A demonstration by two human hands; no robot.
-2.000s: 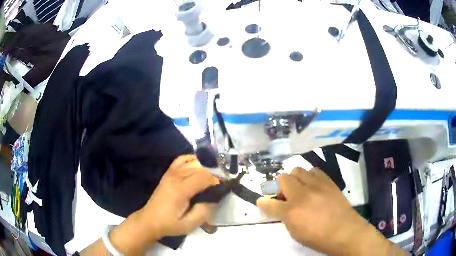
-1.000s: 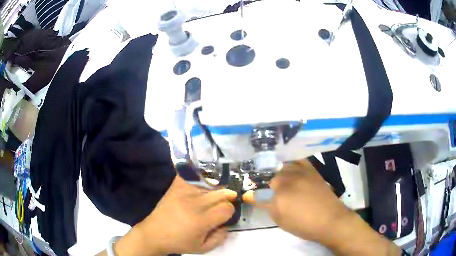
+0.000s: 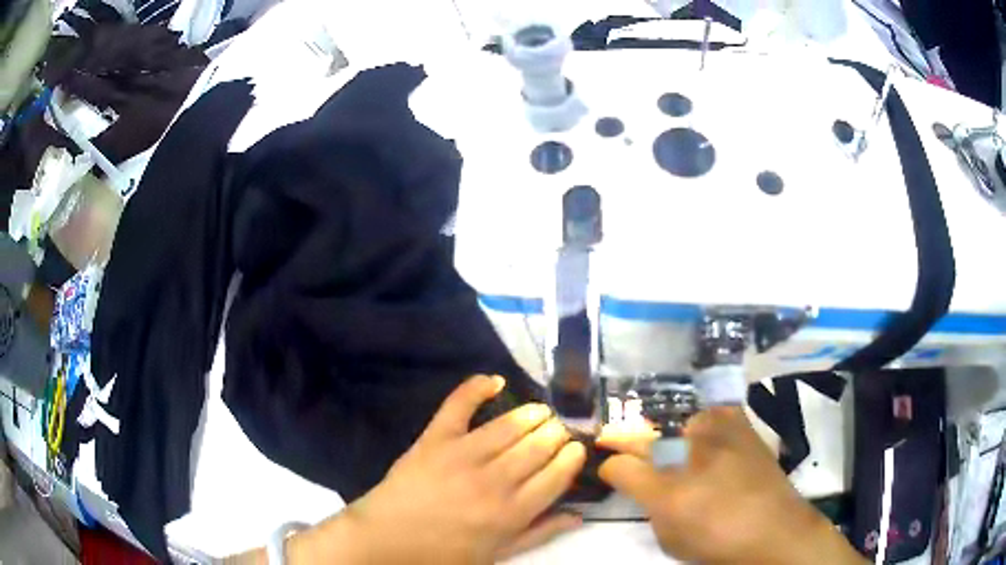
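A large black garment piece lies bunched left of the needle area, its lower edge under my left hand. My left hand lies flat with fingers close together, pressing on black cloth beside the presser foot area. My right hand is just right of the needle area, fingertips at the black cloth edge; a grey band shows on one finger. The needle and presser foot are hidden or too blurred to tell. The white sewing machine head with a blue stripe stands above both hands.
A long black strip drapes over the machine arm. Narrow black strips lie right of my right hand. A dark flat case is farther right. Long black cut panels lie at left. Yellow-green handles are at the left edge.
The view has shifted, so the machine sits farther right. My left hand has flattened onto the cloth, with more garment gathered up to its fingers. My right fingertips remain near the needle area.
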